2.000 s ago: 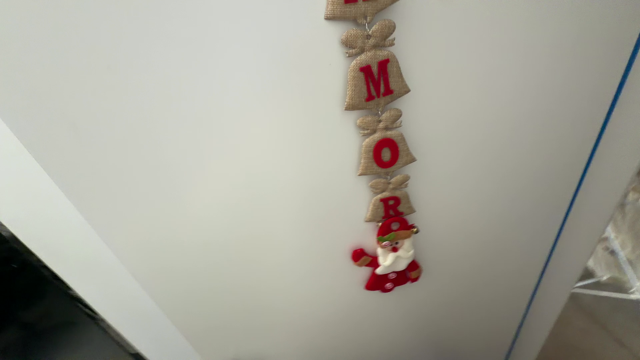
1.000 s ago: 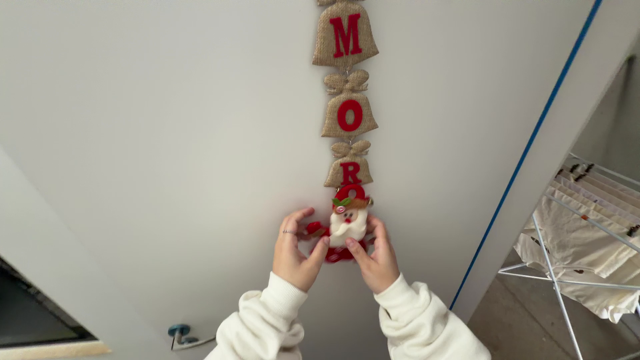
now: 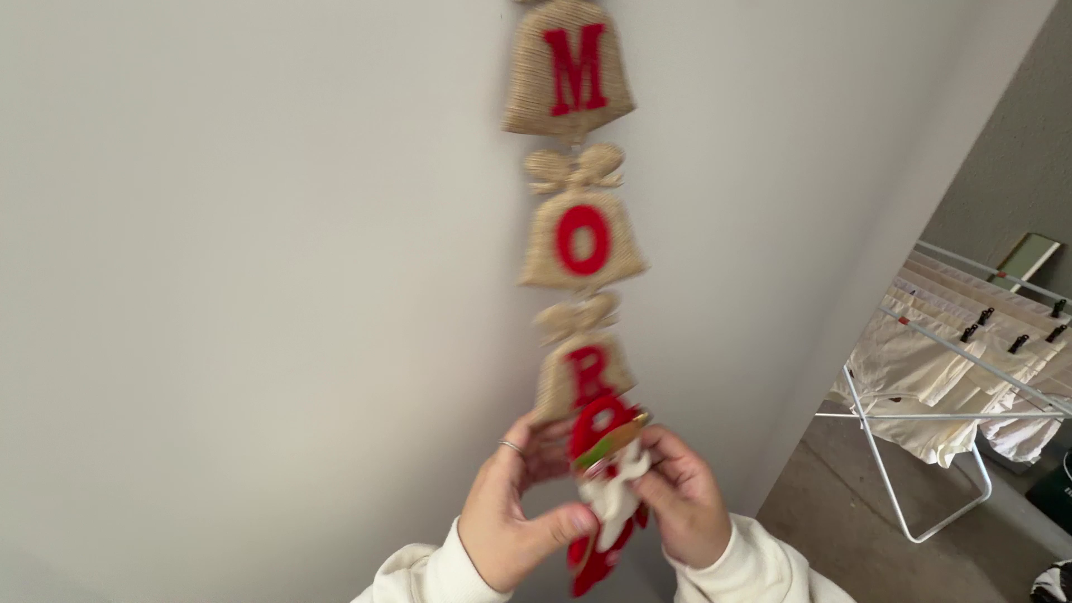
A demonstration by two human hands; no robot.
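A hanging decoration of burlap bell shapes runs down the pale wall, with bows and red felt letters on the bells: M (image 3: pixel 574 71), O (image 3: pixel 584 239) and R (image 3: pixel 589 368). At its lower end is a red and white Santa figure (image 3: pixel 607 494), turned partly sideways and slightly blurred. My left hand (image 3: pixel 523 511) grips its left side, thumb on the front near the beard, fingers behind and partly hidden. A ring is on one finger. My right hand (image 3: pixel 687 498) pinches the figure's right side by the beard. Both wrists are in cream sleeves.
The pale wall (image 3: pixel 251 293) stands directly behind the decoration and ends at an edge on the right. Beyond it, a white metal drying rack (image 3: pixel 879 477) holds light-coloured laundry (image 3: pixel 921 368) fastened with black clips, above a brown floor (image 3: pixel 825 494).
Both hands came into view and took hold of the Santa figure, which hung untouched two seconds ago. It faced forward one second ago and is now turned sideways. The view has shifted closer.
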